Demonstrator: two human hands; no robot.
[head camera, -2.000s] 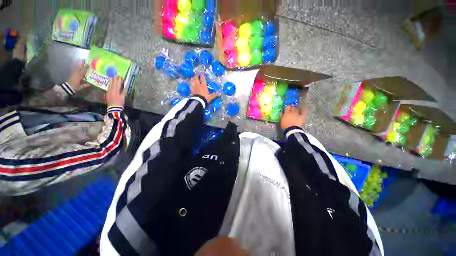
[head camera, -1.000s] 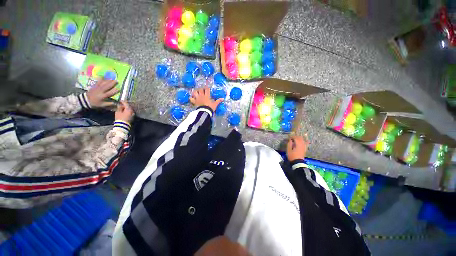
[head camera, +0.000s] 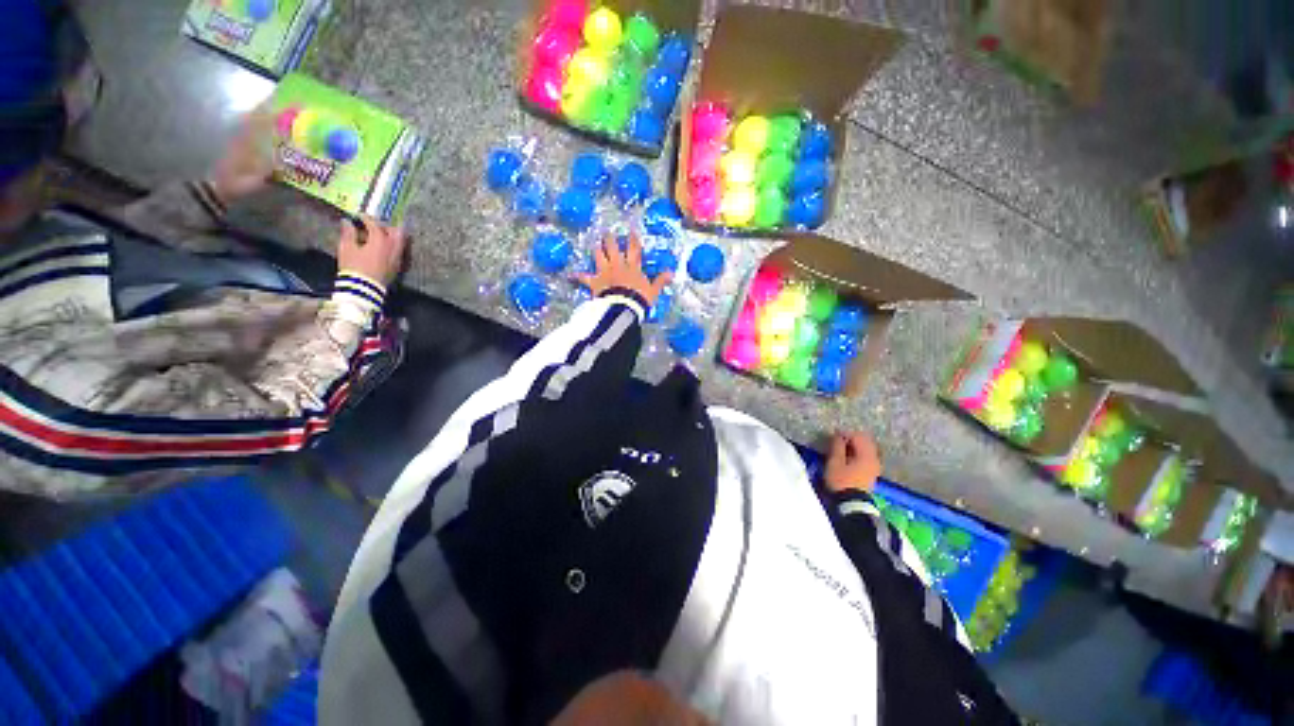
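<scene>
My left hand (head camera: 625, 270) lies with fingers spread on the loose blue balls (head camera: 575, 207) in clear wrap on the speckled bench. Whether it grips a ball cannot be told. My right hand (head camera: 853, 462) is at the bench's front edge with fingers curled; no ball shows in it. The nearest open display box (head camera: 870, 350) stands between my hands, filled with pink, yellow, green and blue rows, its flap up. Two more open boxes with the four colours stand behind, one at the top (head camera: 606, 133) and one at its right (head camera: 684, 182).
Open boxes (head camera: 1056, 457) with yellow and green balls line the right. A blue bin (head camera: 979, 548) of green balls is below the edge. At left a co-worker's hands touch a closed printed box (head camera: 345, 153). Blue bins (head camera: 135, 567) are stacked lower left.
My right hand has left the nearest box and moved down to the bench edge. My left hand stays over the blue balls. The view has shifted, and the co-worker's hands have moved.
</scene>
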